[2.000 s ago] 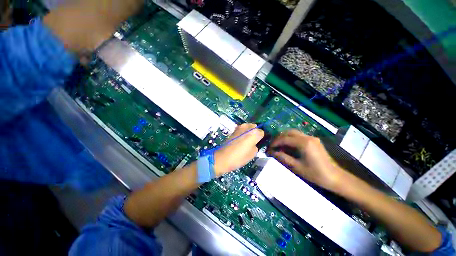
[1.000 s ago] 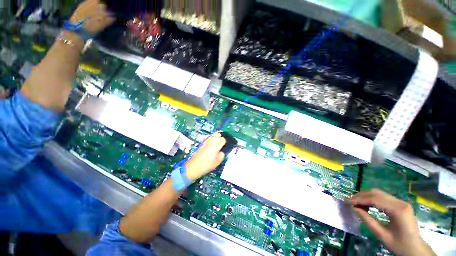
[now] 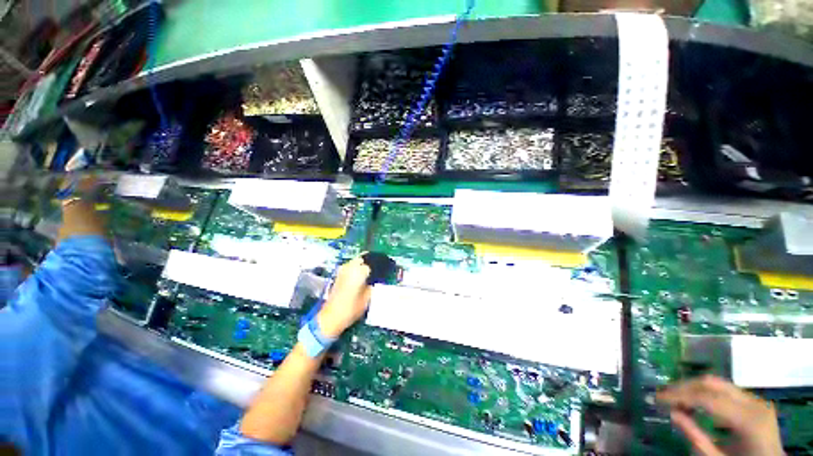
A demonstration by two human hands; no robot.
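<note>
A large green circuit board (image 3: pixel 437 370) lies in front of me, with a long silver-white heatsink (image 3: pixel 490 325) across its middle and a finned heatsink (image 3: pixel 530 214) at its far edge above a yellow strip. My left hand (image 3: pixel 349 289) is over the board's left end, beside the long heatsink. A dark covering shows at its curled fingers and a light blue strap is on the wrist; whether it holds anything is hidden. My right hand (image 3: pixel 726 414) is blurred at the lower right, over the neighbouring board (image 3: pixel 677 294); whether a small piece is in its fingertips cannot be told.
Black component bins (image 3: pixel 499 147) stand behind the boards. A white strip with dark marks (image 3: pixel 639 116) hangs from the upper shelf (image 3: pixel 303 44). A blue coiled cord (image 3: pixel 414 111) crosses the bins. A metal rail (image 3: pixel 357 427) runs nearest me. Another person's blue sleeve (image 3: pixel 76 276) is at left.
The view has turned to the right and levelled. My right hand moved from beside my left hand to the board's right end, then past it. My left hand stays near the long heatsink's left end.
</note>
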